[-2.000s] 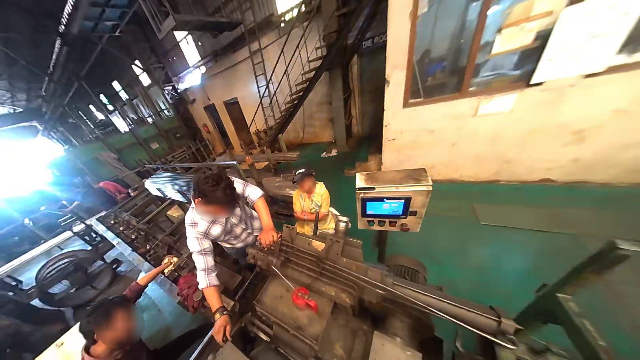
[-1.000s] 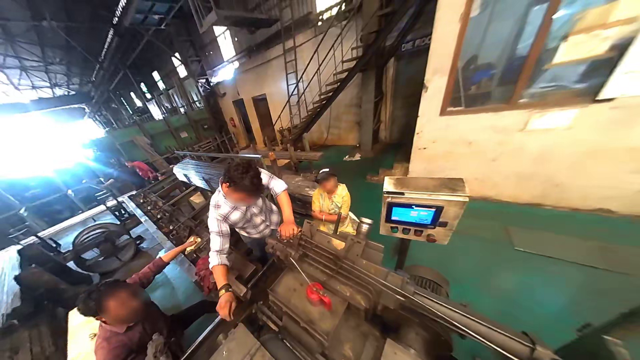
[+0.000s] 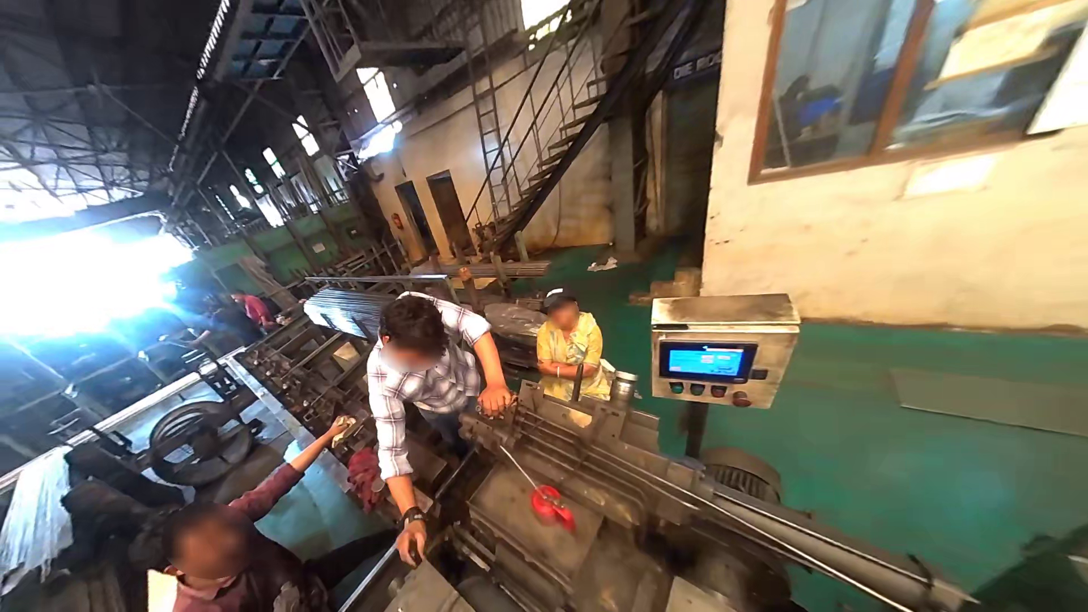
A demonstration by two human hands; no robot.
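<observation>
Neither my left hand nor my right hand is in view. A long metal machine (image 3: 629, 455) fills the lower middle, with a red object (image 3: 552, 507) and a thin rod lying on its flat top. A co-worker in a checked shirt (image 3: 429, 374) leans over its far end, one hand on the machine's end block and the other low at its left side. A steel control box with a lit screen (image 3: 707, 361) stands on a post behind the machine. Long bright metal rods (image 3: 816, 531) run along the machine to the lower right.
A second co-worker in a dark red shirt (image 3: 246, 552) is at lower left, arm stretched out with a cloth-like item. A third in yellow (image 3: 568, 348) is beyond the machine. A motor (image 3: 742, 473), bundled metal bars (image 3: 348, 310), a large wheel (image 3: 201, 442) and a staircase (image 3: 552, 153) stand around.
The view has shifted somewhat. The co-worker in the checked shirt stays bent over the machine, with both hands in much the same places.
</observation>
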